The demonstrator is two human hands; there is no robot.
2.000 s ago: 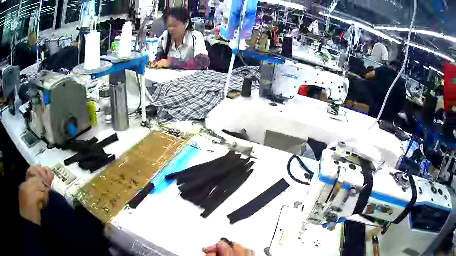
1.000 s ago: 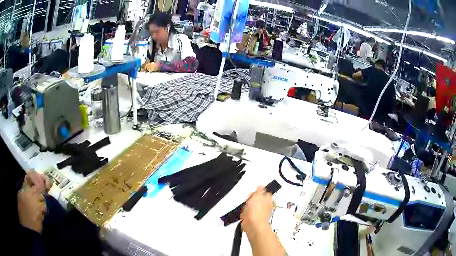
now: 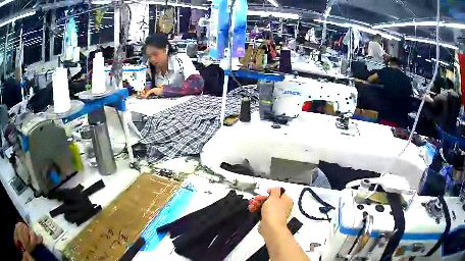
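Observation:
Narrow black fabric strips (image 3: 211,229) lie fanned in a pile on the white table, cut off by the lower edge. My right hand (image 3: 275,209) is at the upper right end of this pile, fingers pinched on a black strip whose dark end shows above them; most of that strip is hidden. Another black strip (image 3: 293,225) lies partly behind my right wrist. My left hand (image 3: 26,238) is curled at the lower left edge, away from the strips and partly cut off; whether it holds anything is not visible.
A brown cardboard sheet (image 3: 120,214) and blue sheet (image 3: 171,211) lie left of the pile. Short black pieces (image 3: 77,203) lie near a grey-green machine (image 3: 48,153). A steel flask (image 3: 102,148) stands behind. A white sewing machine (image 3: 367,224) is at right. A person (image 3: 171,71) sits across.
My right hand came in from the lower edge to the separate strip, then moved up to the fanned pile's right end. The view has shifted, so the table sits lower.

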